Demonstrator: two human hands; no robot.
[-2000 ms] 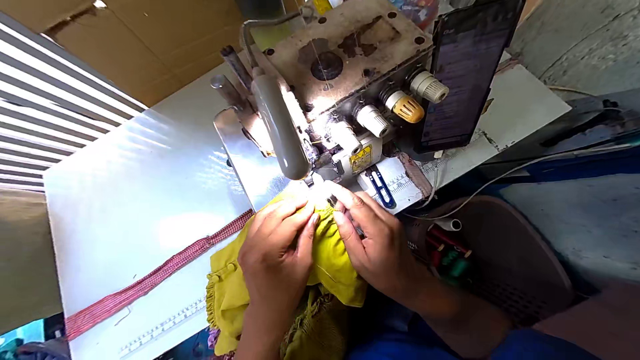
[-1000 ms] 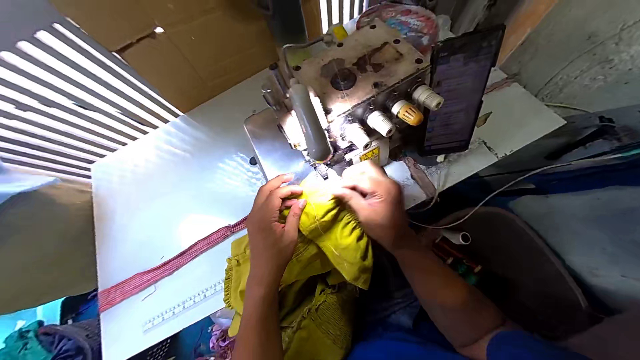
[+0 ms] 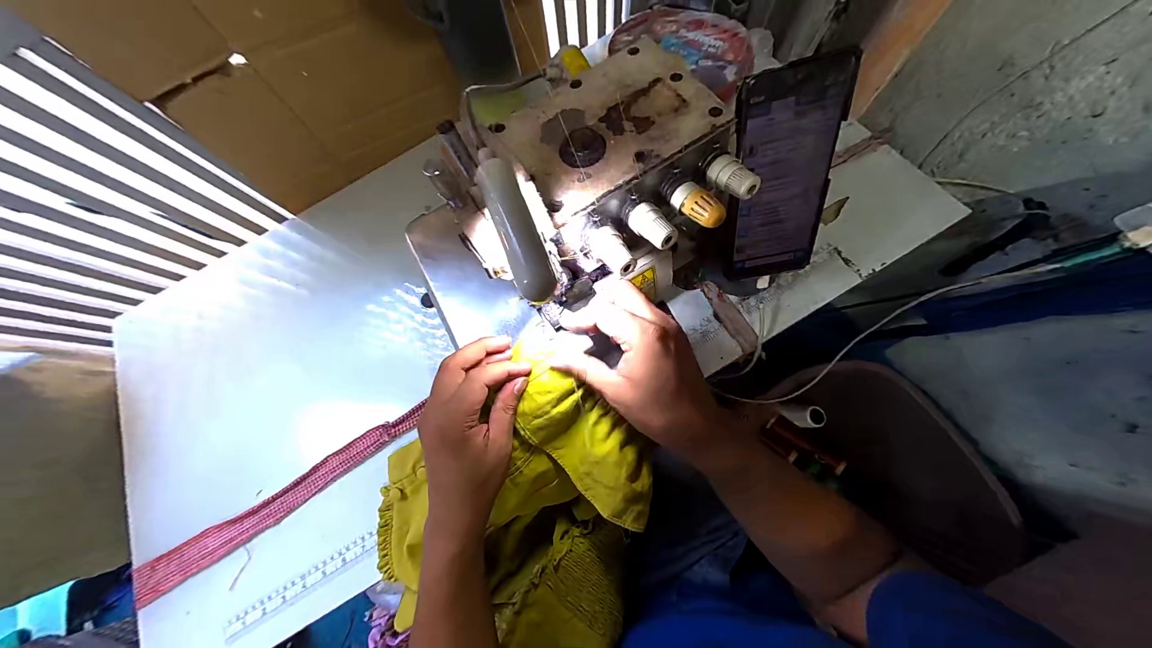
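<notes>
A yellow-green fabric garment (image 3: 576,441) with gathered stitching hangs from the table's near edge. My left hand (image 3: 472,414) pinches its upper edge between thumb and fingers. To the right, my right hand (image 3: 639,360) is at the same edge, thumb and forefinger close to the cloth; glare hides whether they grip it. Just beyond my fingers is the presser foot area (image 3: 560,310) of an overlock sewing machine (image 3: 612,135). The machine has several tension dials (image 3: 697,205) and a grey lamp (image 3: 517,225) that lights the cloth brightly.
A red checked fabric strip (image 3: 279,499) lies across the white table (image 3: 234,396), near a printed ruler scale (image 3: 301,585). A phone (image 3: 792,162) stands upright right of the machine. A cable (image 3: 891,315) runs at the right, above a dark bin (image 3: 918,450) beside thread spools (image 3: 805,450).
My right hand was blurred beside the cloth one second ago and is now nearer the presser foot. Two seconds ago both hands were together at the foot. The view has shifted somewhat.
</notes>
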